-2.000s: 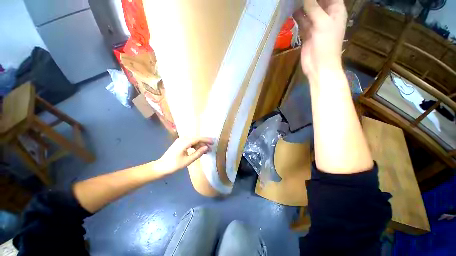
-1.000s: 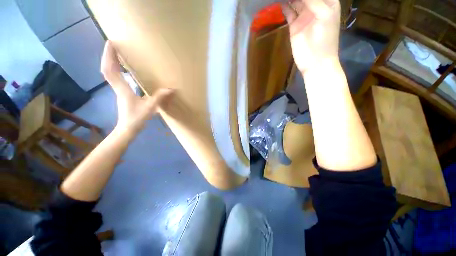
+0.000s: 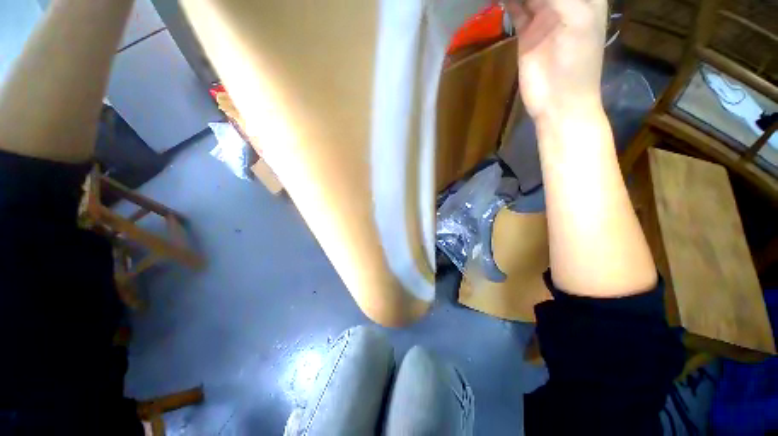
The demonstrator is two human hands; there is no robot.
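Note:
The tan board (image 3: 316,128) slants from the top edge down to a rounded end above the knees. Pale curved strips (image 3: 390,170) lie along its right side and bend near the rounded end. My right hand (image 3: 560,47) is raised at the top, right of the board. Its fingers are bent at the pale strip that reaches out from the board, and the fingertips are partly cut off by the top edge. My left forearm runs up the left side, and the left hand is outside the picture.
A crumpled clear bag (image 3: 467,217) and a notched tan card (image 3: 516,264) are below the right forearm. A wooden stool (image 3: 141,221) stands at left. A wooden bench top (image 3: 708,247) and a wooden chair frame (image 3: 665,128) are at right. A red item (image 3: 476,36) is behind the board.
My left hand has left the board's left edge and gone up out of the picture. My right hand stays raised at the strip, slightly further right in the view.

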